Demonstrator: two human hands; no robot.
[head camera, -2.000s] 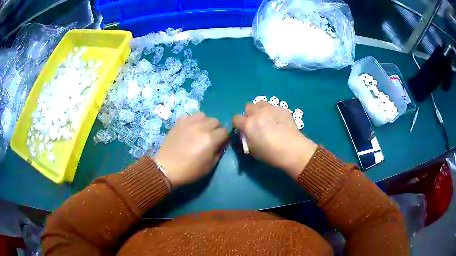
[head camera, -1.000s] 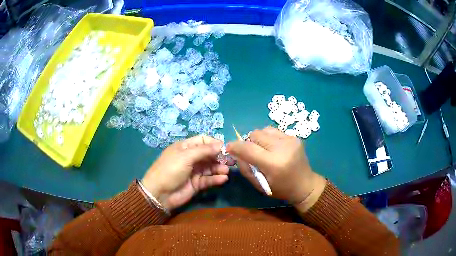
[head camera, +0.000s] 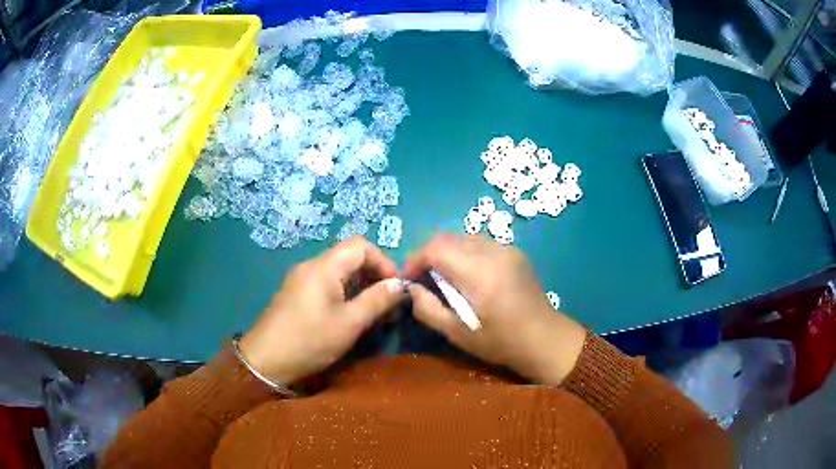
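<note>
My left hand (head camera: 321, 307) and my right hand (head camera: 495, 302) meet fingertip to fingertip near the table's front edge. They pinch a small part (head camera: 405, 284) between them, mostly hidden by the fingers. My right hand also holds a white pen-shaped tool (head camera: 456, 300), its rear end sticking out towards me and its tip hidden. A heap of clear plastic housings (head camera: 307, 147) lies beyond my left hand, with one clear housing (head camera: 390, 232) close to my fingers. White perforated inserts (head camera: 532, 176) lie beyond my right hand. One white insert (head camera: 553, 299) lies right beside it.
A yellow tray (head camera: 151, 275) of small white and clear pieces stands at left, by crumpled clear bags (head camera: 27, 137). A bulging bag of white parts (head camera: 582, 46) lies at the far side. A smartphone (head camera: 683, 218) and a clear box (head camera: 683, 101) with white inserts are at right.
The view has shifted. The right hand has closed in against the left, and the tool's pointed tip is no longer visible. Some white inserts now lie apart from their pile, nearer my right hand.
</note>
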